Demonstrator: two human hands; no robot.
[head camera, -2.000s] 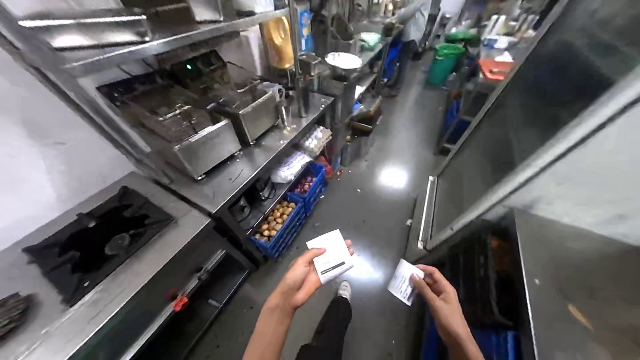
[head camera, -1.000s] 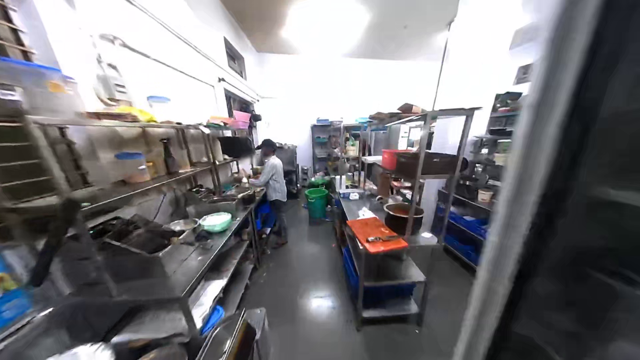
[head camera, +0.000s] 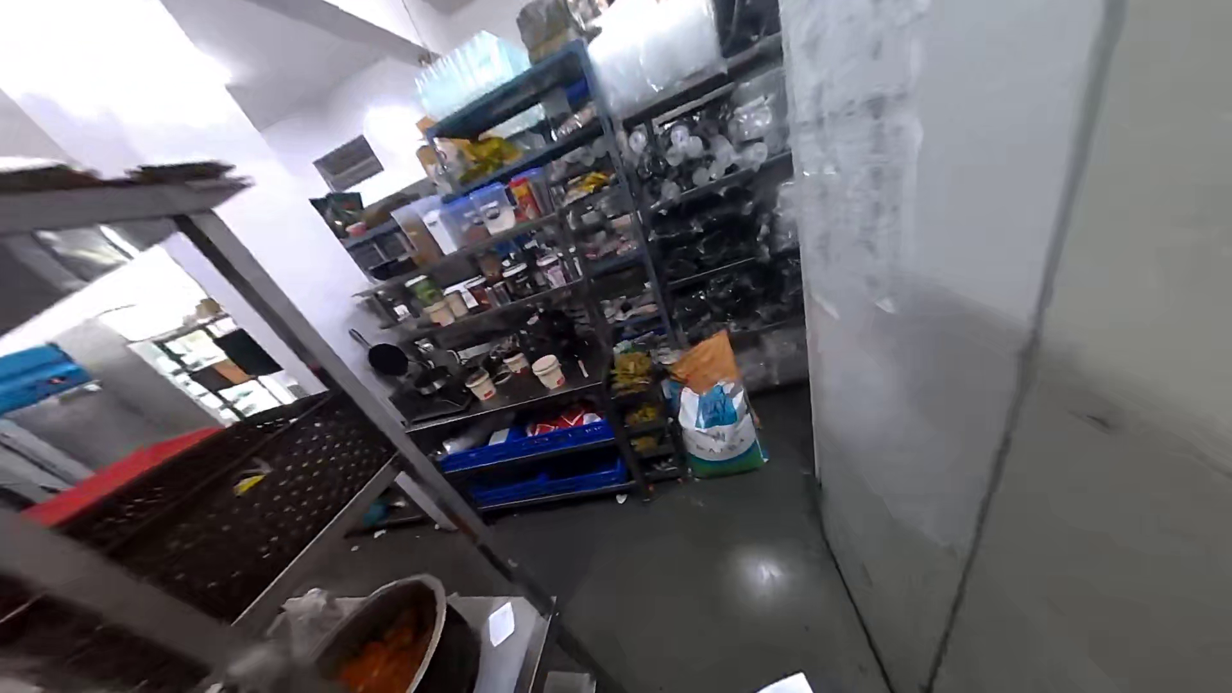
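Note:
Neither of my hands shows in the current head view. A white paper slip (head camera: 789, 684) is cut off by the bottom edge; what holds it is hidden. At the lower left, a large metal pot (head camera: 438, 616) with orange food in it stands on a steel table (head camera: 525, 640). Another small white paper (head camera: 501, 624) lies on that table, right of the pot. A black perforated crate (head camera: 318, 462) rests on the rack above the pot.
Shelves (head camera: 510, 393) with tubs, jars and pans stand ahead, with blue crates (head camera: 539, 447) low down. A white and green sack (head camera: 722, 433) stands on the floor (head camera: 674, 549) beside them. A pale wall (head camera: 895, 385) rises at the right. The rack's metal post (head camera: 308, 356) slants across the left.
The view has swung to the shelves and moved through the kitchen. Two seconds ago each hand held a white paper; now both hands are out of view. The person seen one second ago is not visible now.

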